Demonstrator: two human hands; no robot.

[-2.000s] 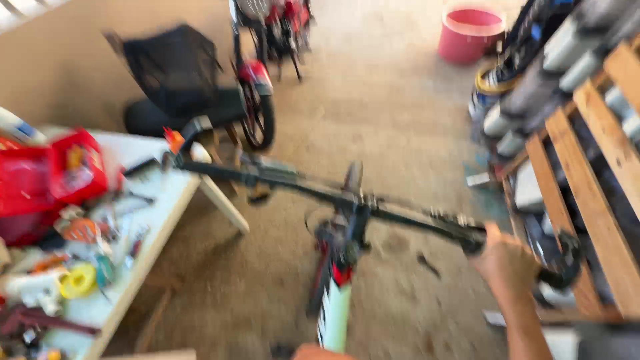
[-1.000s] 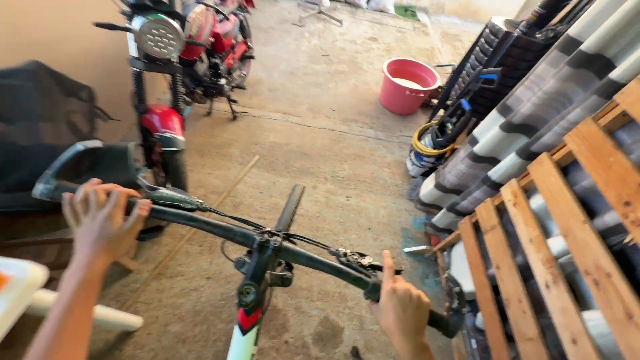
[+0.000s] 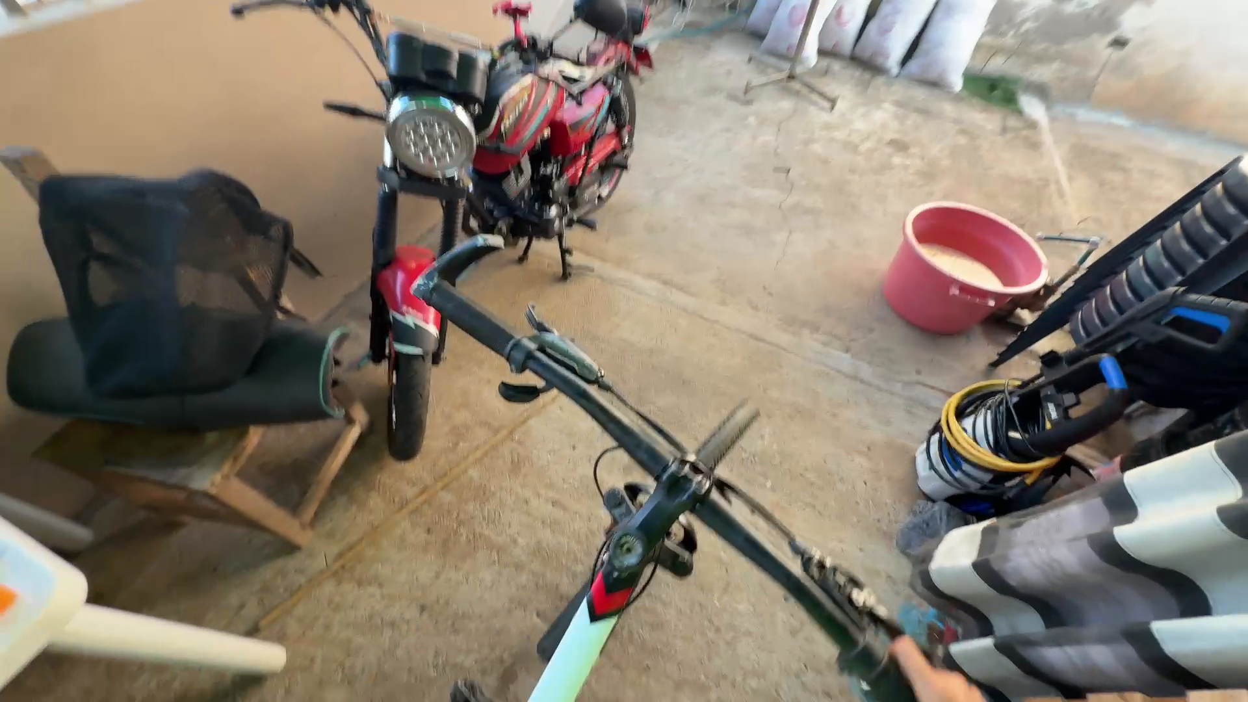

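A bicycle's black handlebar (image 3: 624,434) runs slantwise across the middle of the head view, from upper left to lower right. Its stem joins a pale green frame tube (image 3: 575,653) with a red and black mark. The front tyre (image 3: 727,435) shows beyond the bar. My right hand (image 3: 931,673), cut off by the bottom edge, is at the right grip; only part of it shows, and how far its fingers close is hidden. The left grip (image 3: 473,317), with a curved bar end and a brake lever, has no hand on it. My left hand is out of view.
A red motorcycle (image 3: 429,292) stands ahead on the left, beside a wooden chair (image 3: 244,487) bearing a black mesh bag. A white table (image 3: 39,595) juts in at lower left. On the right are a pink tub (image 3: 921,278), a pressure washer with yellow hose (image 3: 960,419) and a striped curtain (image 3: 1121,556).
My left hand, on the left grip one second ago, has left the view. My right hand now shows only at the bottom edge. The view has swung, and the handlebar slants more steeply.
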